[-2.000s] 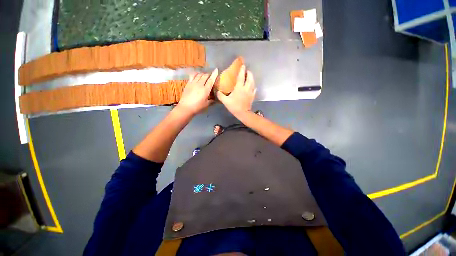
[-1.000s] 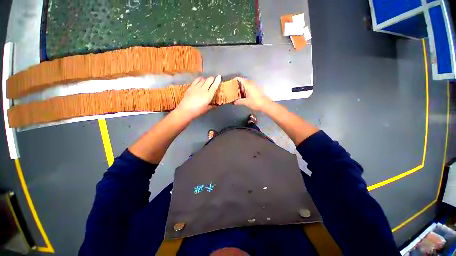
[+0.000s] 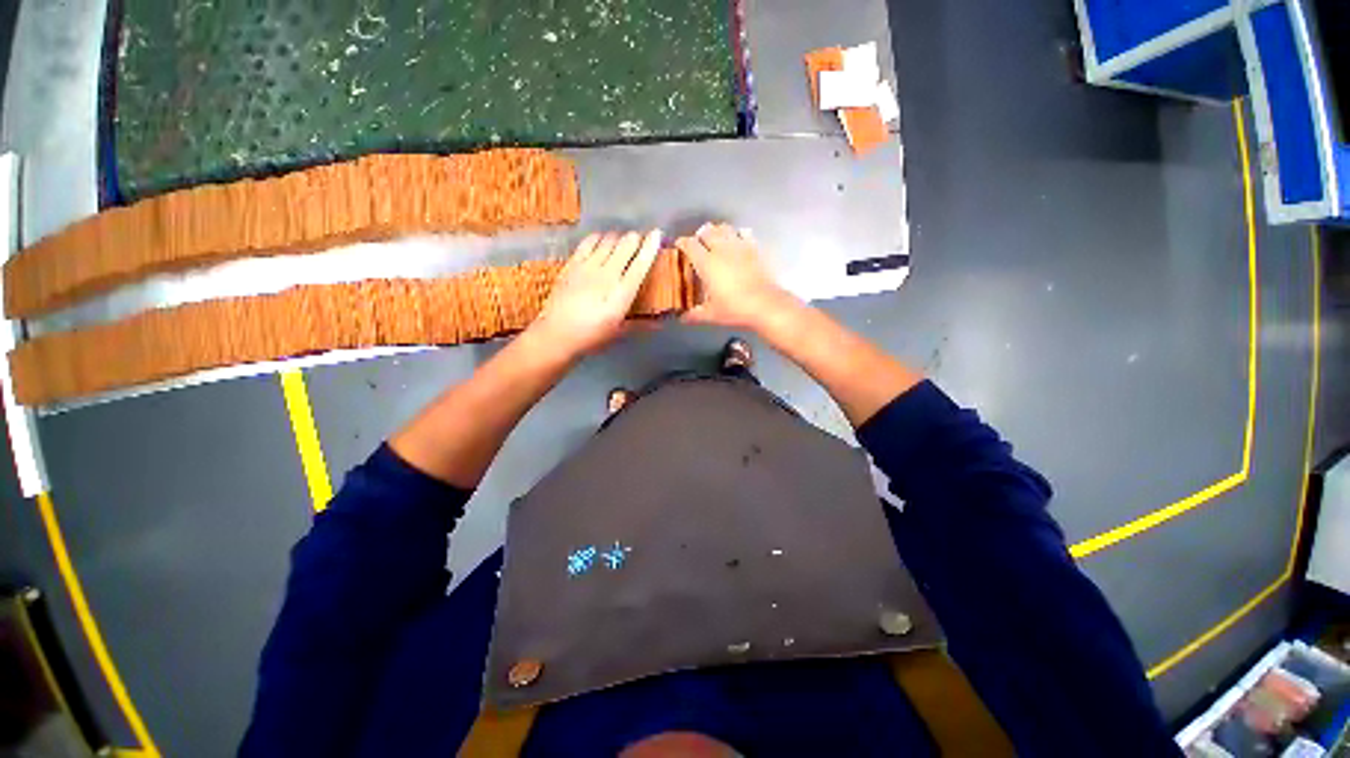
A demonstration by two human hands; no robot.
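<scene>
Two long orange-brown rows of thin cut pieces stand on edge on the silver-grey ledge, a back row (image 3: 341, 205) and a front row (image 3: 326, 323). My left hand (image 3: 592, 284) lies over the right part of the front row, fingers pointing away from me. My right hand (image 3: 729, 279) is against the row's right end. A short block of pieces (image 3: 662, 282) shows between my hands. Both hands are bare and hold the row's end between them. The fingertips on the far side are partly hidden.
A few loose orange and white pieces (image 3: 853, 98) lie on the ledge (image 3: 800, 185) at the right. A thin dark bar (image 3: 875, 265) lies near its front right corner. The green bed (image 3: 430, 74) is behind the rows. Blue-panelled units (image 3: 1170, 45) stand at the upper right.
The fanned handful from two seconds ago now stands on edge at the front row's right end. My right hand has moved to its outer end and pressed closer to my left since one second ago.
</scene>
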